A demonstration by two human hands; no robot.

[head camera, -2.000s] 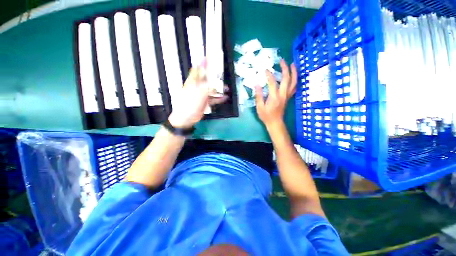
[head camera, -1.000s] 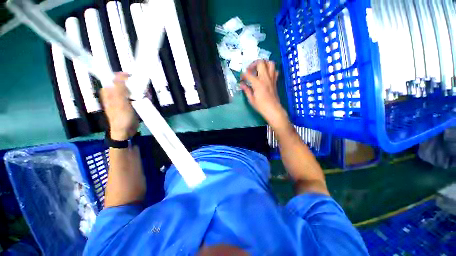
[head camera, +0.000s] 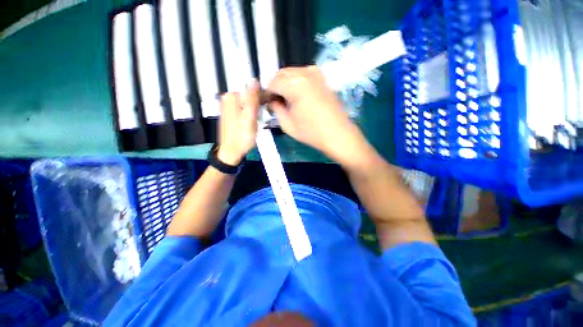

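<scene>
A white folding tripod stand (head camera: 283, 191) is spread open. One leg points down towards my body and another to the upper right, over the loose pile. A third seems to reach up over the tray, but it blends with the sticks. My left hand (head camera: 240, 124) grips the stand near its hub. My right hand (head camera: 313, 112) has its fingertips pressed at the hub, which the fingers mostly hide. Any small part in them cannot be made out. The black slotted tray (head camera: 133, 140) holds several white sticks (head camera: 151, 83). Small translucent clips (head camera: 335, 36) lie right of it.
The blue right crate (head camera: 409, 137) with whitish sticks stands on the green bench (head camera: 61, 96). The left crate (head camera: 130, 211) with a clear liner (head camera: 80, 217) and small white parts is below the bench edge. Another crate is under the bench at right.
My right hand has moved from the loose clips to the hub. My left hand has moved right with the stand, which has turned. The view has shifted, so the tray and crates appear further right.
</scene>
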